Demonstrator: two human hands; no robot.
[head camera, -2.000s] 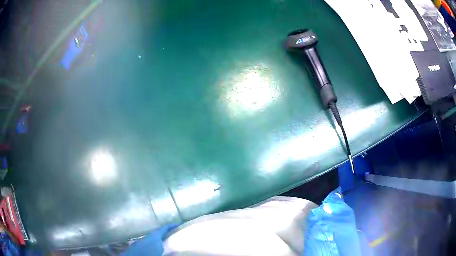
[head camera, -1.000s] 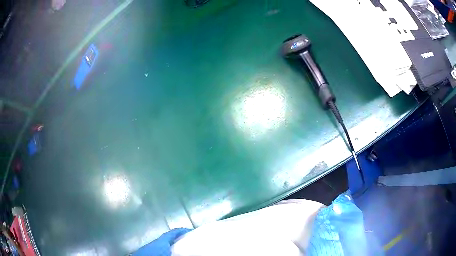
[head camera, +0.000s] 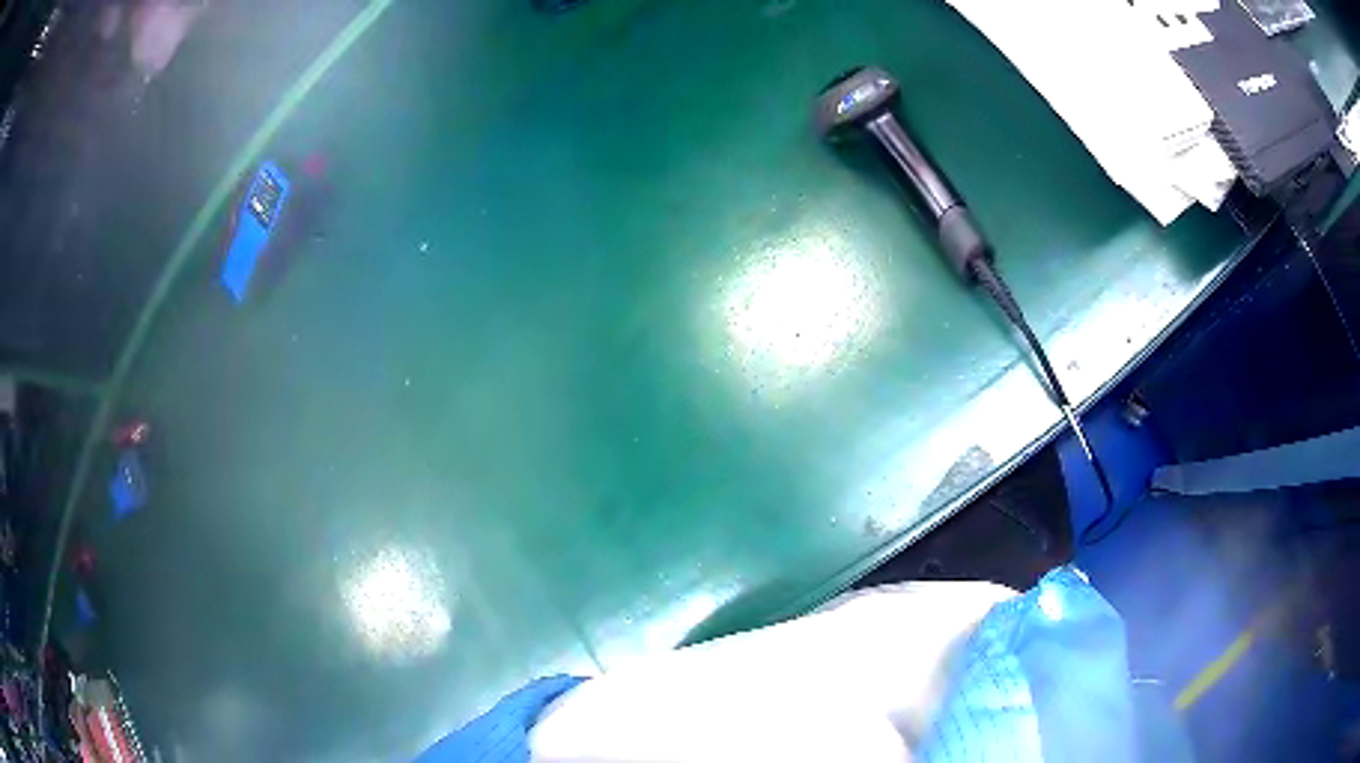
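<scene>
A black barcode scanner (head camera: 913, 164) lies on the glossy green bench (head camera: 567, 343), right of the middle, its head towards the back and its thin cable running over the front edge. A blue battery tester (head camera: 257, 228) with a small dark screen lies at the far left near the light green line. Neither of my hands is in view. Light blue sleeve cloth (head camera: 1029, 671) shows at the bottom edge, beside a white garment.
Flat white and black cartons (head camera: 1111, 112) lie stacked at the back right. More small blue things (head camera: 128, 485) with red parts lie along the left side. A red and white item (head camera: 105, 726) is at the lower left corner. Blue floor shows at the right.
The view has shifted, so the tester and the things at the left sit further into the picture. The scanner still lies on the bench. No hand has appeared.
</scene>
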